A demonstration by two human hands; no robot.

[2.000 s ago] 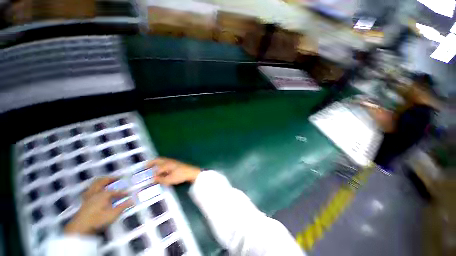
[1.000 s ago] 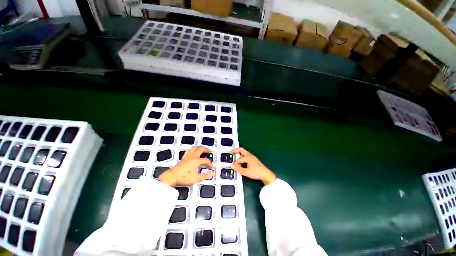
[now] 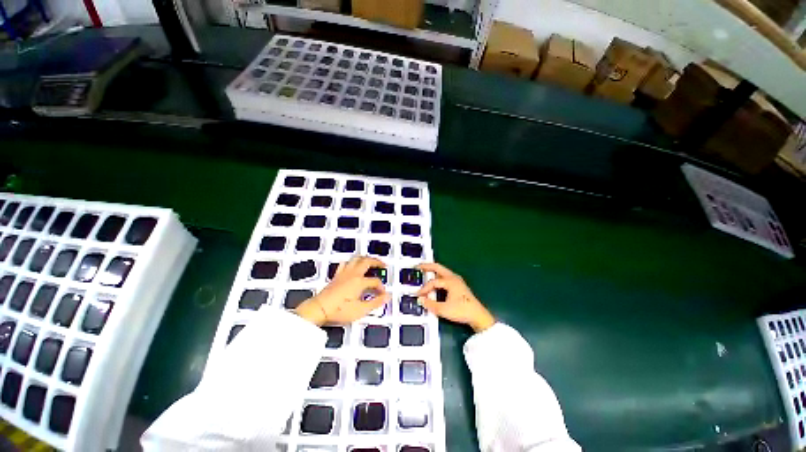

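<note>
A white foam tray [image 3: 435, 353] lies flat on the green surface in front of me, with rows of black square watch bodies in its pockets. My left hand [image 3: 346, 291] is over the tray, its fingertips at two watch bodies in the second column from the right. My right hand [image 3: 455, 298] is at the tray's right edge, its thumb and finger at two watch bodies in the last column. The upper one [image 3: 412, 276] shows small green marks on its screen. The watch bodies stay in their pockets; my left fingers partly hide theirs.
A stack of filled foam trays [image 3: 141, 327] stands at left, another [image 3: 336, 124] at the back. A grey scale [image 3: 84, 78] is back left. Cardboard boxes [image 3: 566, 66] stand behind. A pale sheet with dark marks [image 3: 738, 210] and part of another filled tray [image 3: 788, 349] are at right.
From the blurred earliest view, the camera has turned and the screens near my hands are no longer bright. Since one second ago the view has shifted slightly; my hands stay at the same pockets.
</note>
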